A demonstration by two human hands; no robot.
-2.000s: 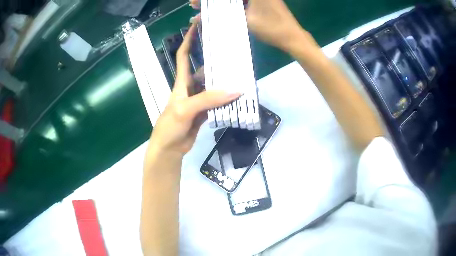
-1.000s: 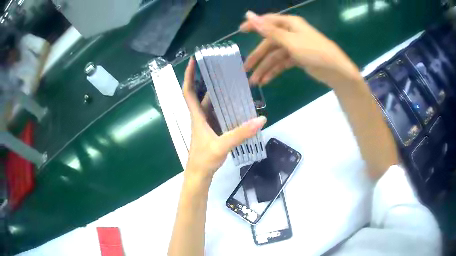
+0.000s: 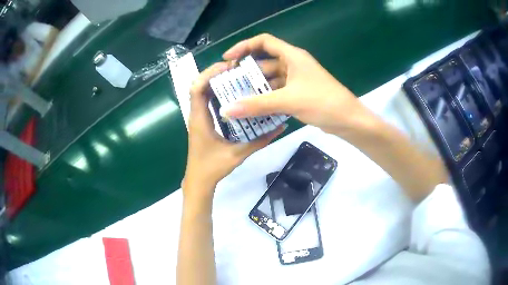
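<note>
A stack of several silver-edged phone middle frames (image 3: 245, 94) is held above the bench edge, tilted so that its short end faces me. My left hand (image 3: 209, 145) grips it from the left and below. My right hand (image 3: 295, 89) is closed around its top and right side, with the thumb across the end. The fingers hide much of the stack. Below, a black-faced set-aside frame (image 3: 295, 189) lies slanted across a second set-aside frame (image 3: 301, 239) on the white cover (image 3: 367, 222).
A black blister tray (image 3: 440, 111) holding parts is at the right. A red strip (image 3: 118, 260) lies at the lower left. Beyond are the green belt (image 3: 111, 167), a white strip (image 3: 184, 80), a bottle (image 3: 113, 70), a grey sheet (image 3: 177, 19) and red trays (image 3: 21, 172).
My right hand, apart from the stack a second ago, has come onto it. The stack has turned from long sides showing to its short end facing me.
</note>
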